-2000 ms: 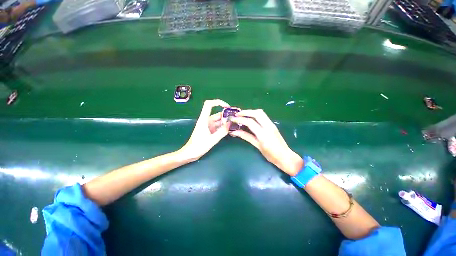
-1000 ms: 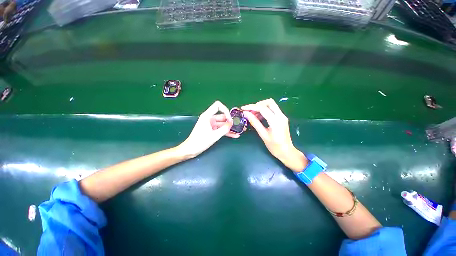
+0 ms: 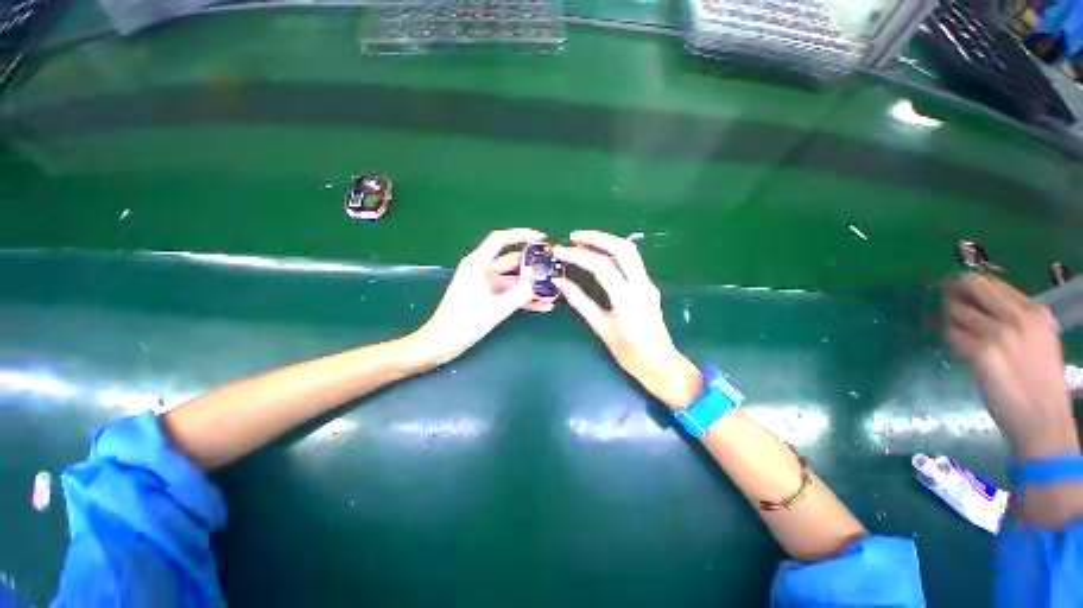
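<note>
A small watch case (image 3: 543, 271), dark inside with a pinkish rim, is held up between my two hands above the near edge of the belt. My left hand (image 3: 485, 297) grips its left side with thumb and fingers. My right hand (image 3: 620, 306), with a blue strap on the wrist, has its thumb and fingertips at the right side of the case. The fingers hide part of the rim. Details inside are too small to tell.
Another watch case (image 3: 369, 197) lies on the green belt (image 3: 499, 131), left of my hands. More units (image 3: 973, 254) are at far right, where a neighbour's blurred hand (image 3: 1009, 344) reaches in. A white and purple tube (image 3: 962, 491) lies below. Clear trays (image 3: 463, 26) stand beyond the belt.
The case between my hands has been turned and stays held. The case on the belt has shifted left. A neighbour's hand has come in at the right.
</note>
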